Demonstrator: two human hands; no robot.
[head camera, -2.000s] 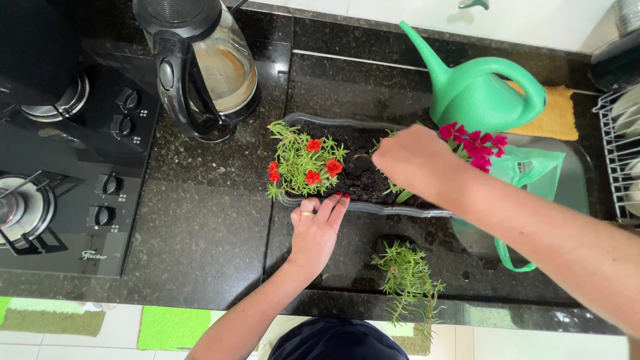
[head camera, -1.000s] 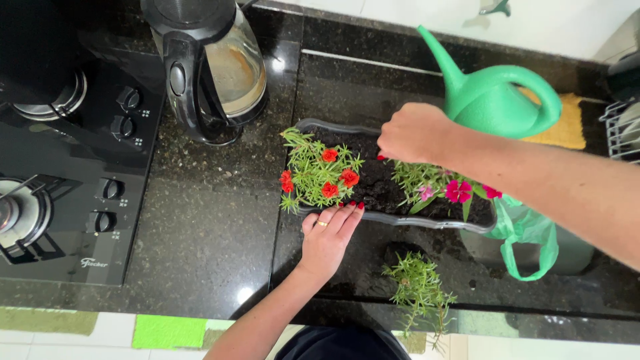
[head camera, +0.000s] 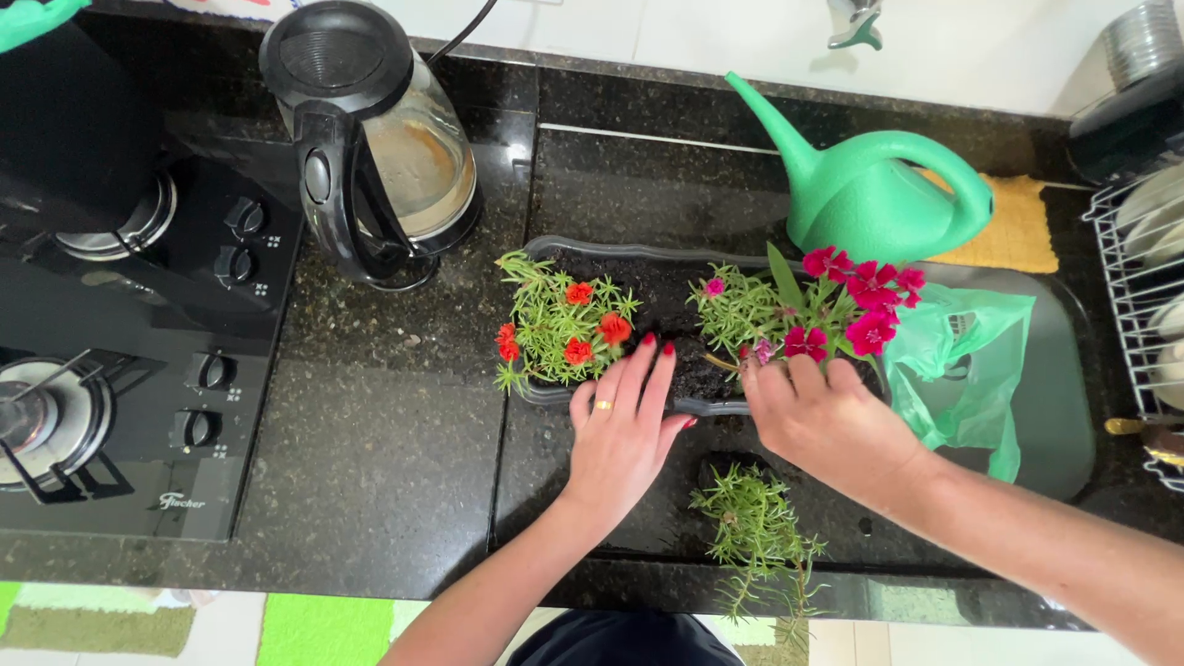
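Observation:
A dark plastic planter (head camera: 629, 248) full of soil stands on the granite counter. On its left grows a plant with red-orange flowers (head camera: 564, 324); on its right are a needle-leaved plant (head camera: 731, 310) and magenta flowers (head camera: 869, 287). My left hand (head camera: 622, 425) rests over the front rim, fingertips at the soil beside the red-orange flowers, holding nothing visible. My right hand (head camera: 819, 407) reaches in at the front right, below the magenta flowers; its fingertips are partly hidden, so any grip is unclear. A loose needle-leaved plant with a soil clump (head camera: 758, 527) lies in front of the planter.
A green watering can (head camera: 879, 199) stands behind the planter on a yellow cloth (head camera: 1008, 222). Right of the planter, a green plastic bag (head camera: 962, 370) lies over the sink (head camera: 1064, 398), near a dish rack (head camera: 1119, 305). An electric kettle (head camera: 388, 148) and gas cooktop (head camera: 139, 370) are on the left.
My right hand has moved from the back of the planter to its front right, uncovering the needle-leaved plant and magenta flowers. My left hand remains at the front rim.

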